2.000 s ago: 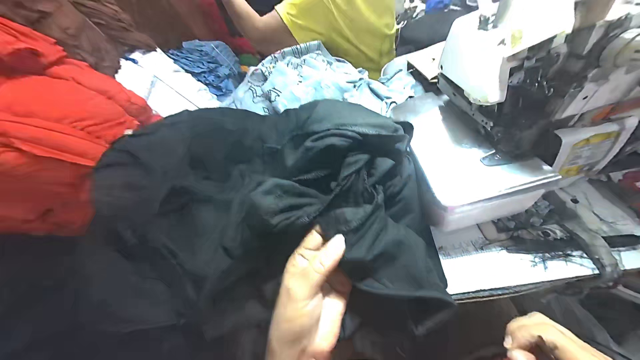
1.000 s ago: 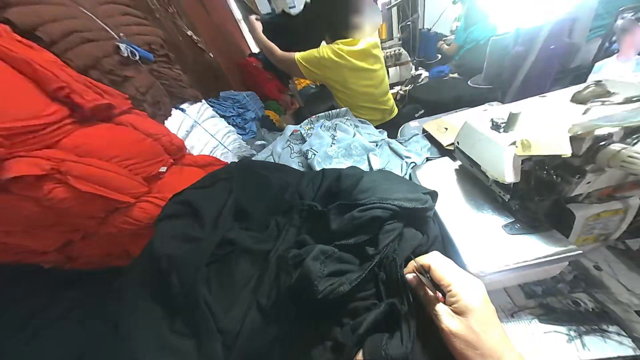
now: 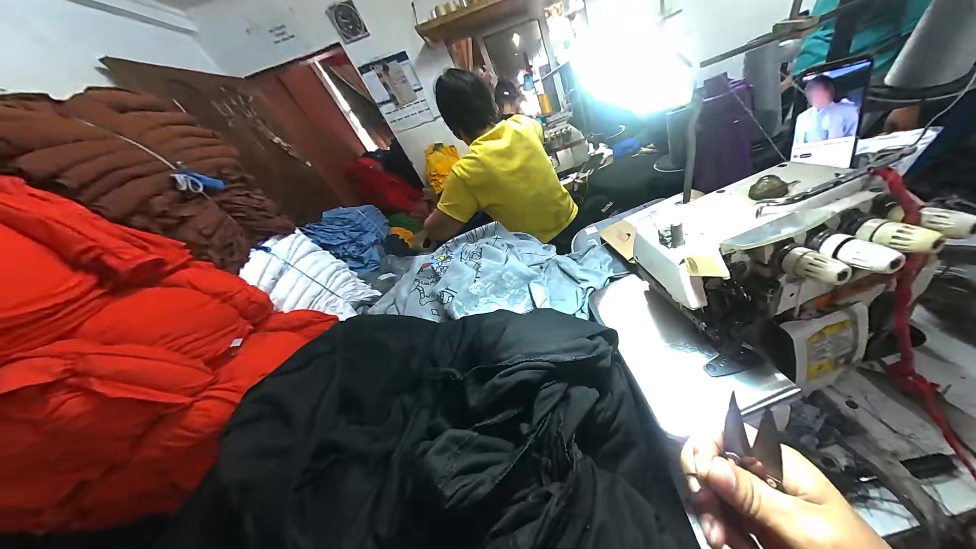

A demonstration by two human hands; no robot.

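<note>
My right hand (image 3: 785, 499) is at the lower right, its fingers closed around small dark metal thread snips (image 3: 751, 446). The two pointed blades stick up, spread apart. Just left of the hand, a heap of black fabric (image 3: 457, 427) with visible seams fills the lower middle of the view. Behind the hand is the shiny metal bed plate (image 3: 648, 343) of a white overlock sewing machine (image 3: 762, 236), which has several cream tension dials. My left hand is not in view.
Red garments (image 3: 114, 366) are piled at the left, with brown (image 3: 137, 160), white (image 3: 305, 278) and blue (image 3: 351, 236) bundles behind. Light grey printed fabric (image 3: 488, 274) lies beyond the black heap. A person in yellow (image 3: 511, 179) sits behind it. A phone (image 3: 831, 114) stands above the machine.
My right hand has moved right, off the black fabric, with the snips in it. My left hand, on the black fabric two seconds ago, has gone out of view. The view has tilted up.
</note>
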